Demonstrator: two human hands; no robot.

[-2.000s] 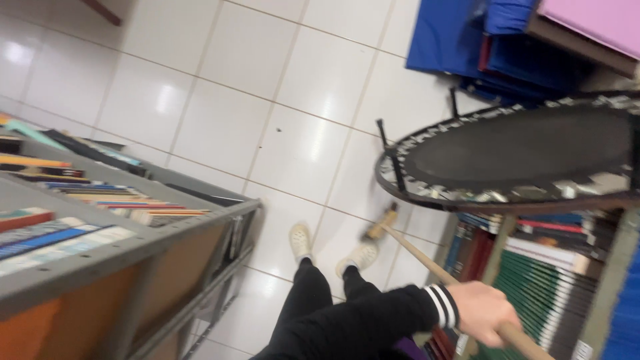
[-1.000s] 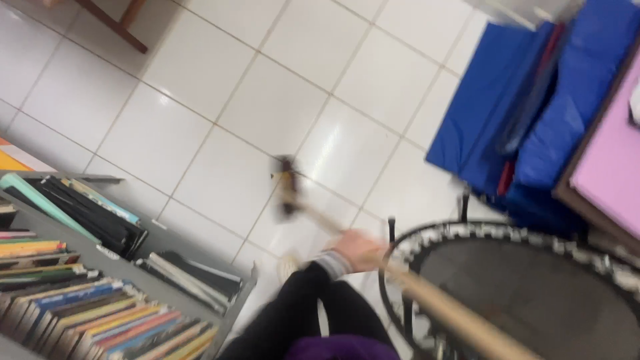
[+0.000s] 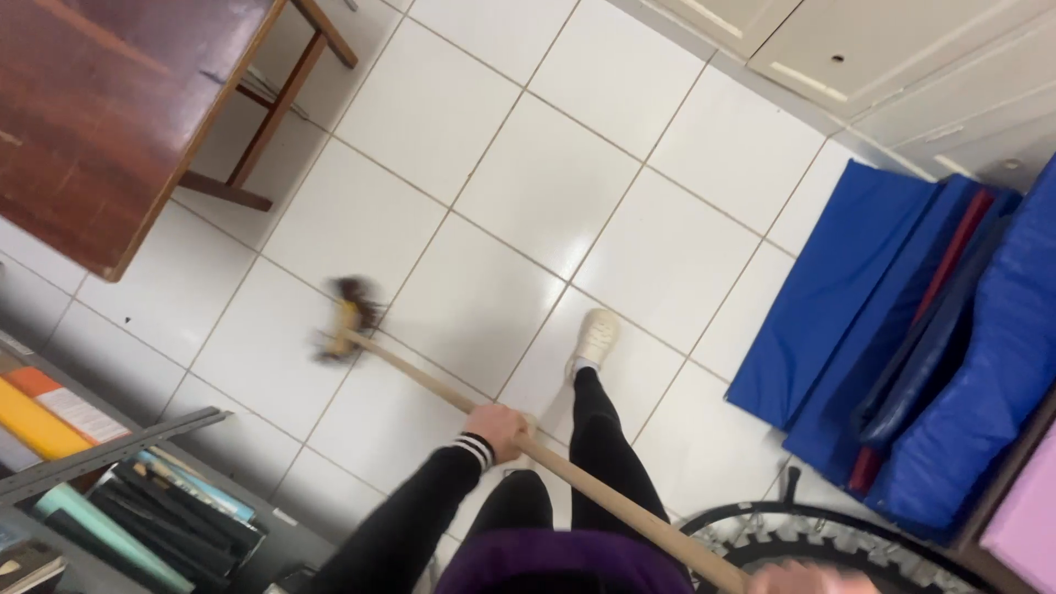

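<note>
A push broom with a long wooden handle (image 3: 610, 499) runs diagonally across the lower middle of the head view. Its bristled head (image 3: 350, 320), blurred, is at the floor left of centre. My left hand (image 3: 495, 431), in a black sleeve with a white-striped cuff, is closed around the middle of the handle. At the bottom edge, my right hand (image 3: 813, 577) is at the handle's upper end, blurred and partly cut off; its fingers appear wrapped on it. White floor tiles (image 3: 536, 173) lie beneath the broom head.
A dark wooden table (image 3: 124, 107) stands upper left. Metal shelving (image 3: 124, 454) with books and folders is lower left. Blue folded mats (image 3: 841, 305) lie at the right, above a mini trampoline (image 3: 742, 516). Pale cabinets (image 3: 899, 58) line the upper right. My shoe (image 3: 598, 334) is on the tiles.
The view has swung toward the table and cabinets. The broom head has moved left over the tiles, away from the trampoline. My right hand has come into view at the handle's end.
</note>
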